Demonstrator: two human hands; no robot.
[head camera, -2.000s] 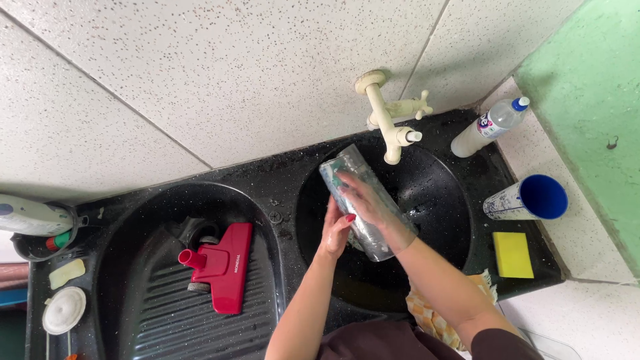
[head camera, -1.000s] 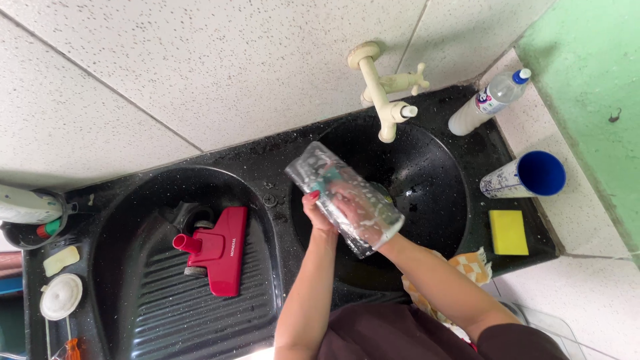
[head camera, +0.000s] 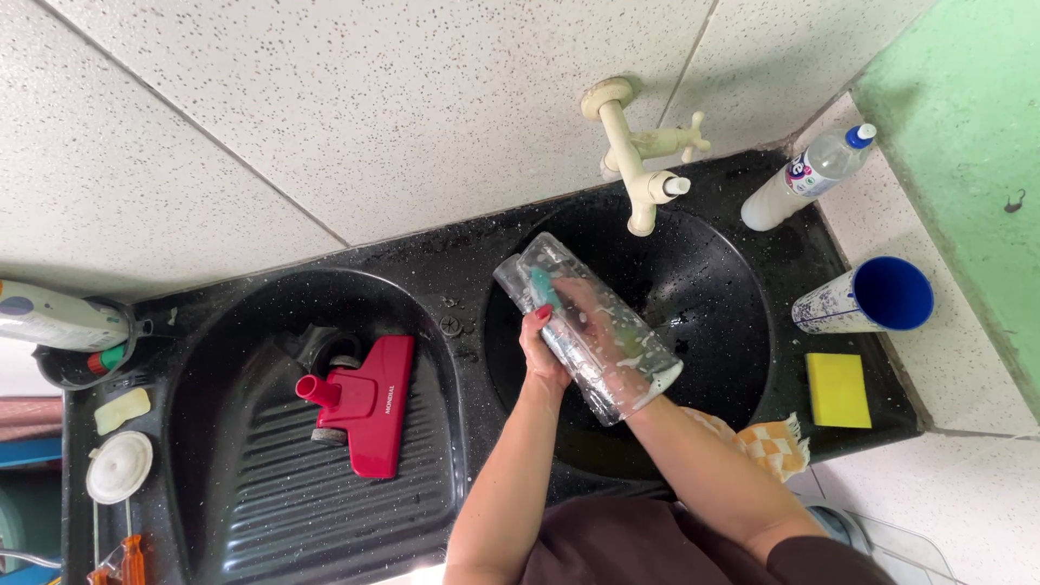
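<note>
A clear plastic container (head camera: 605, 333), streaked with suds, is tilted over the round black sink bowl (head camera: 731, 268). My left hand (head camera: 543, 345) grips its outside near the far end, thumb with a red nail against the wall. Seen through the clear wall, my right hand (head camera: 589, 313) is inside the container, its wrist at the foamy rim. A teal thing (head camera: 542, 286), maybe a sponge, lies at its fingertips inside; the grip on it is blurred by the plastic.
A cream faucet (head camera: 638, 175) juts over the bowl. To the right stand a detergent bottle (head camera: 800, 183), a blue-lined cup (head camera: 894, 292) and a yellow sponge (head camera: 838, 390). On the left are a red vacuum floor head (head camera: 378, 406), a white lid (head camera: 119, 467), orange-handled tools (head camera: 132, 561) and a checkered cloth (head camera: 776, 447) at front.
My right hand, laid over the outside of the container two seconds ago, is now inside it. My left hand still supports the container, whose opening has turned toward my right forearm.
</note>
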